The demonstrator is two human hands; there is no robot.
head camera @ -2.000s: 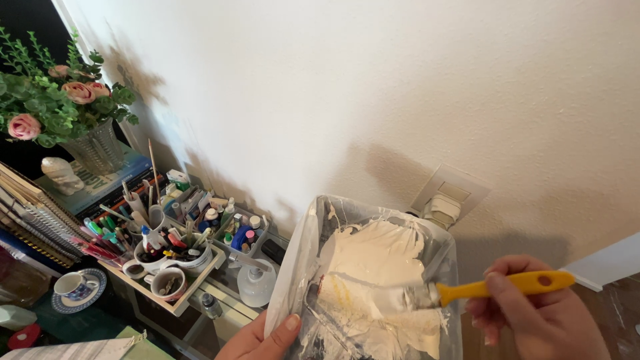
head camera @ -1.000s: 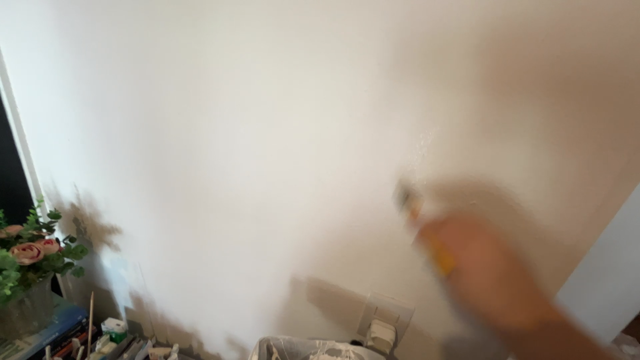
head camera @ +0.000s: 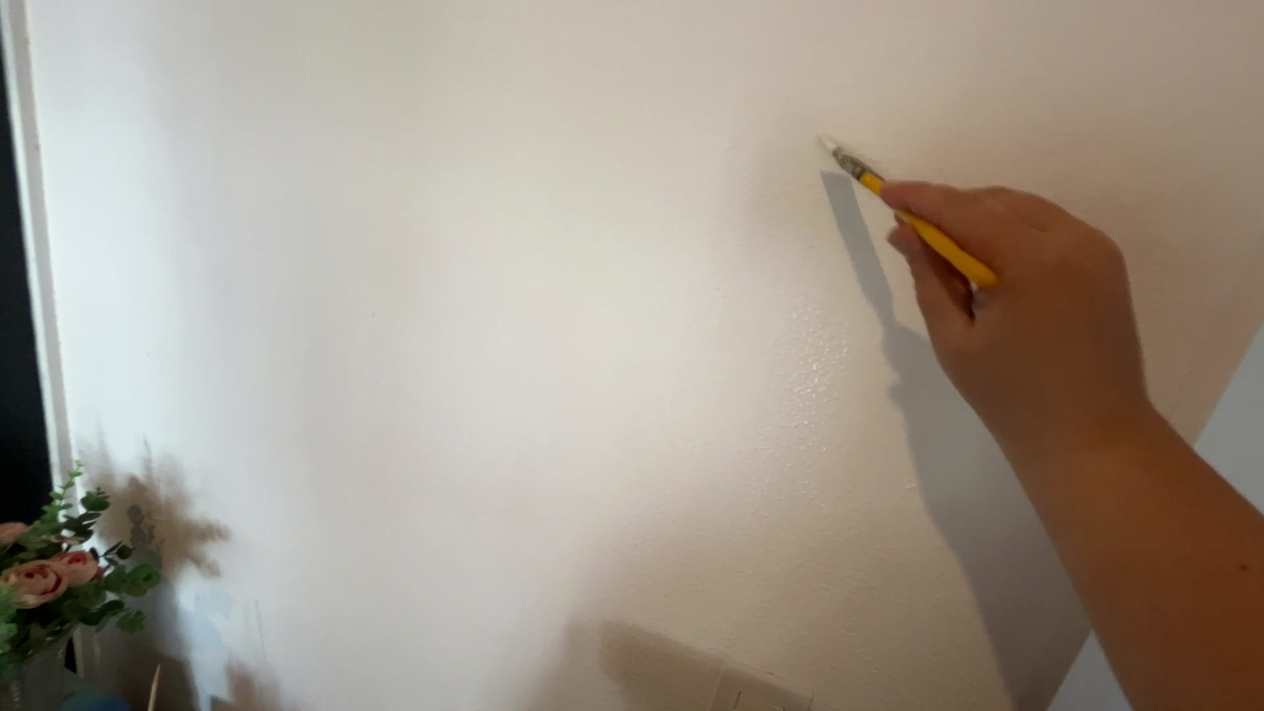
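Observation:
My right hand grips a paintbrush by its yellow handle, at the right of the view. The brush points up and left, and its pale bristle tip is at the cream-white wall. Below the tip a glossy, wet-looking patch of paint catches the light. A shadow of the hand and brush falls on the wall just left of the hand. My left hand is out of view, and so is the paint container.
At the lower left stand pink flowers with green leaves in a vase. A thin wooden stick rises beside them. A wall outlet plate shows at the bottom edge. White trim runs down the left side.
My right hand has gone from the paint container up to the wall with the brush still held. My left hand and the container have left the view, which has tilted up.

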